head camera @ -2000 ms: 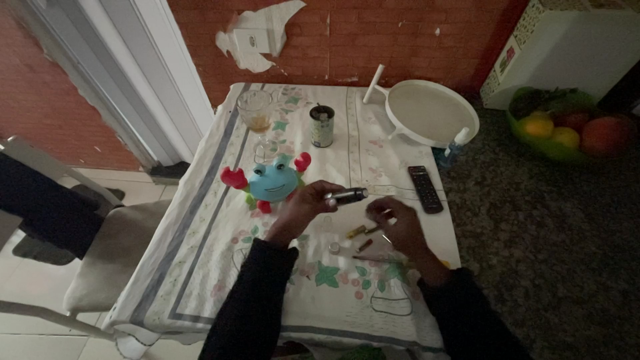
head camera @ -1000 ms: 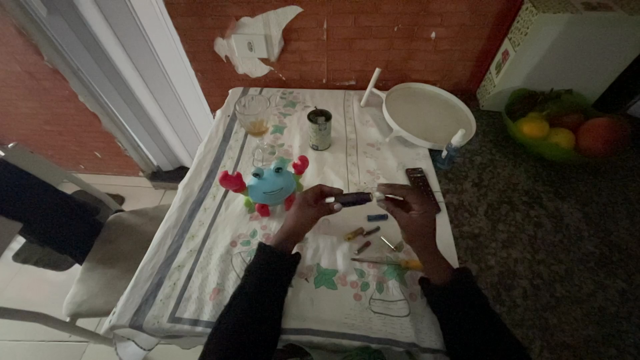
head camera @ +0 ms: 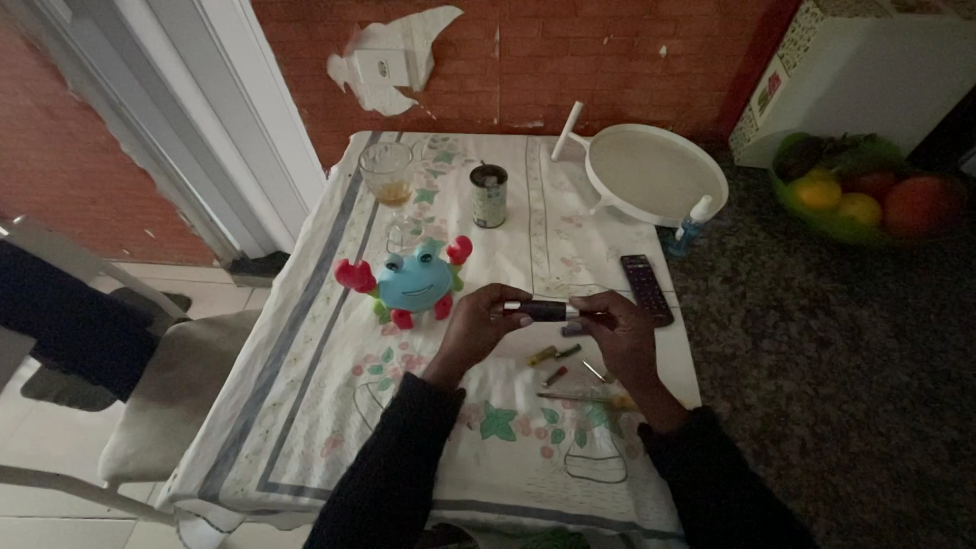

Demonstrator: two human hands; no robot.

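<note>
Between my hands, above the table, is a short dark cylinder with silvery ends (head camera: 543, 309), held level. My left hand (head camera: 485, 319) pinches its left end, and my right hand (head camera: 619, 332) grips the right end. Below them on the cloth lie several small cylinders that look like batteries (head camera: 543, 355), a reddish one (head camera: 555, 376), a thin metal piece (head camera: 595, 371) and a screwdriver (head camera: 576, 397) with a yellowish handle. A blue piece (head camera: 573, 331) is partly hidden by my right hand. The blue toy crab (head camera: 416, 282) with red claws stands left of my hands.
A glass goblet (head camera: 387, 175) with amber liquid and an open can (head camera: 489, 197) stand behind the crab. At the right are a remote control (head camera: 646, 290), a round white tray (head camera: 656, 171), a spray bottle (head camera: 690, 226) and a green fruit bowl (head camera: 831, 206). A chair (head camera: 171, 389) stands left.
Two seconds ago my right hand was apart from the dark cylinder, lower over the small parts. It has since come up to the cylinder's right end. The left hand still holds the other end.
</note>
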